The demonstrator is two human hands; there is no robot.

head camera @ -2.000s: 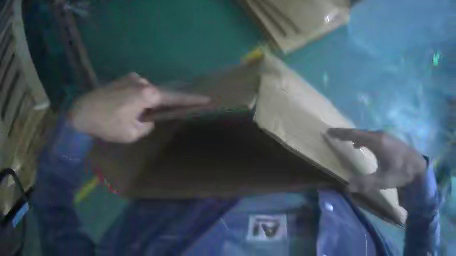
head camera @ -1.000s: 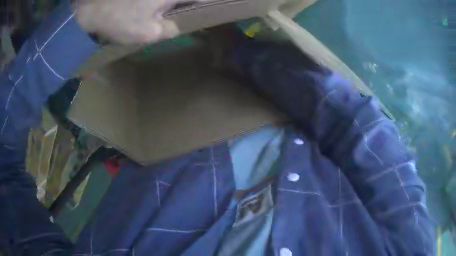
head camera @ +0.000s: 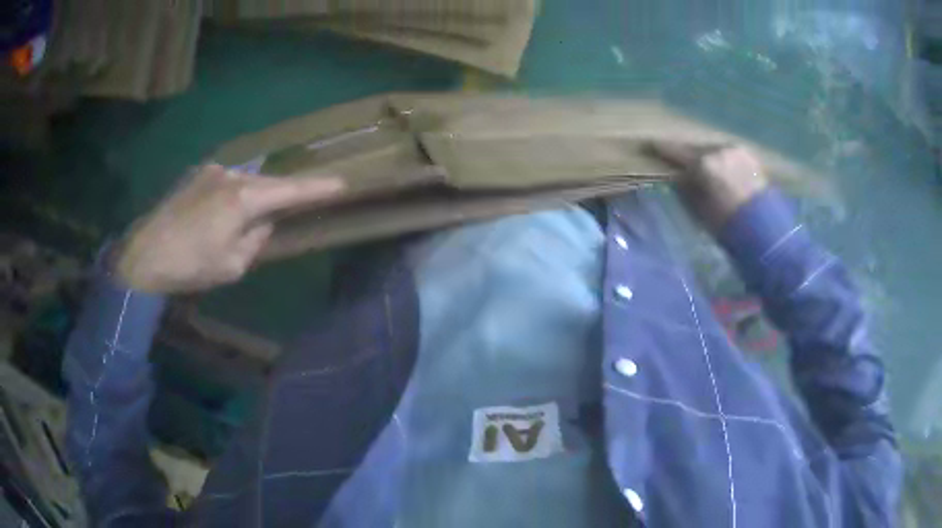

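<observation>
A brown cardboard carton (head camera: pixel 547 144) is held across in front of my chest, its flaps lying nearly flat, blurred by motion. My left hand (head camera: pixel 196 232) is at its left end, with the index finger stretched along the flap and the other fingers curled at the edge. My right hand (head camera: pixel 718 175) grips the right part of the carton, fingers partly hidden by the cardboard and blurred. The carton's inside is not visible.
More flat brown cardboard (head camera: pixel 454 31) lies on the green floor (head camera: pixel 620 62) beyond the carton, and another cardboard stack (head camera: pixel 124 46) is at the upper left. Blurred brown pieces lie at the lower left. A small red thing (head camera: pixel 746 322) shows beside my right sleeve.
The open box shape has become flatter and wider across my chest. My right arm has come out of the box and its hand is at the right end; my left hand has moved lower.
</observation>
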